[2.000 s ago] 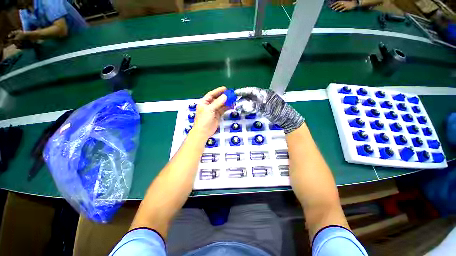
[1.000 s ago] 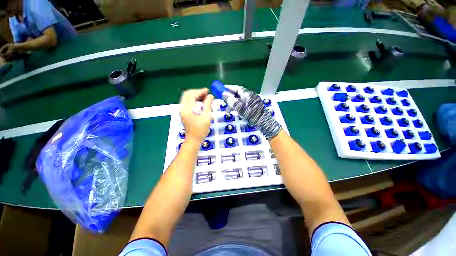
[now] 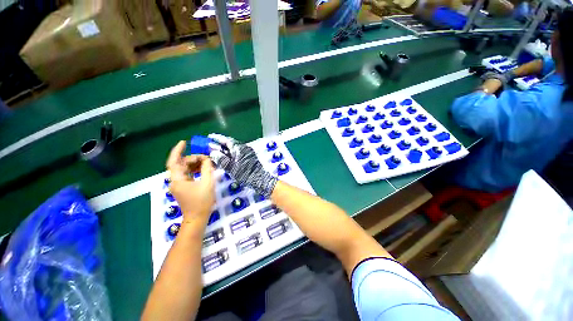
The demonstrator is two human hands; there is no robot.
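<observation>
My right hand (image 3: 235,162), in a grey-black striped knitted glove, holds a blue sleeve (image 3: 200,145) above the near foam tray. My bare left hand (image 3: 191,183) is beside it with fingers curled; whether it pinches anything is hidden. The near white foam tray (image 3: 242,266) lies under both hands. Its upper rows hold blue fitted units (image 3: 238,203) with dark round tops. Its lower rows hold bare silver motors (image 3: 249,243). The plastic bag of blue parts (image 3: 55,263) lies at the left, cut off by the picture's edge.
A second foam tray (image 3: 394,168) with blue units lies to the right. Dark appliance housings (image 3: 92,149) stand on the green conveyor. A pale upright post (image 3: 266,69) rises behind the near tray. A person in blue (image 3: 502,119) works at the right. Large white foam sheets (image 3: 528,251) are lower right.
The view has turned right, so trays and bag sit further left and a person at the right shows. The right hand keeps the blue sleeve; the left stays beside it.
</observation>
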